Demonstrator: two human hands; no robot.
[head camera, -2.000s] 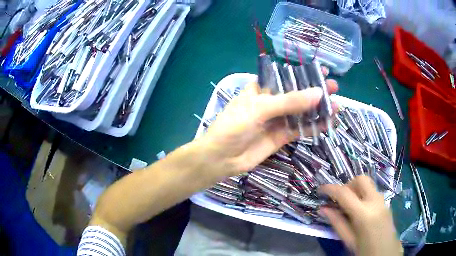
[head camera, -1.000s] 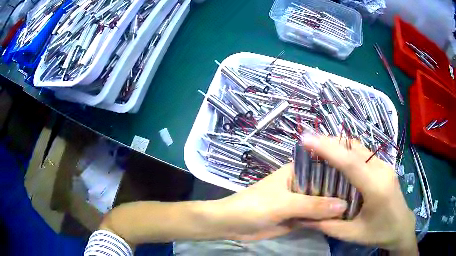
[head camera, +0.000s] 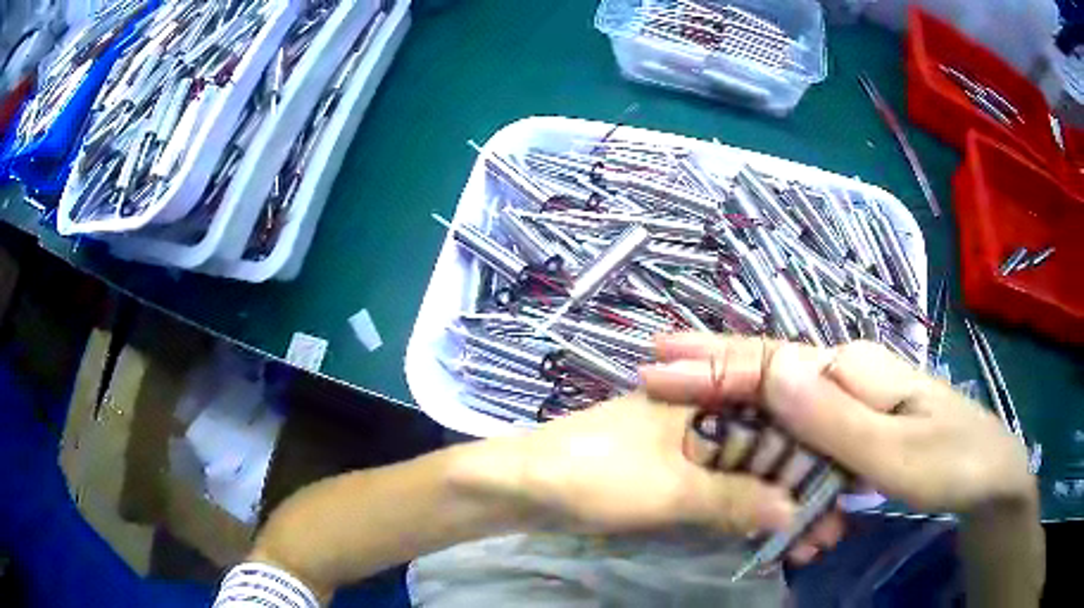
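A row of several silver micro motors (head camera: 767, 456) is held between both hands at the front edge of the white tray. Their dark round end caps face up and towards me. My left hand (head camera: 618, 463) grips the row from the left, thumb across the front. My right hand (head camera: 892, 416) lies over the top and right side, its fingers reaching across the lead wires. A pointed silver piece sticks out below the hands. The white plastic tray (head camera: 428, 356) behind them is heaped with motors and red wires.
Stacked full white trays (head camera: 291, 244) and a blue tray (head camera: 45, 166) stand at left. A clear box (head camera: 713, 74) of slim shafts is behind the tray. Red bins (head camera: 1022, 226), a thin tool (head camera: 900, 143) and another (head camera: 995, 380) lie at right. Paper scraps (head camera: 307, 352) lie at the bench edge.
My left hand has brought the motors down from above the tray to its front edge. My right hand has left the heap and joined them. The motors are now tilted, with end caps towards me.
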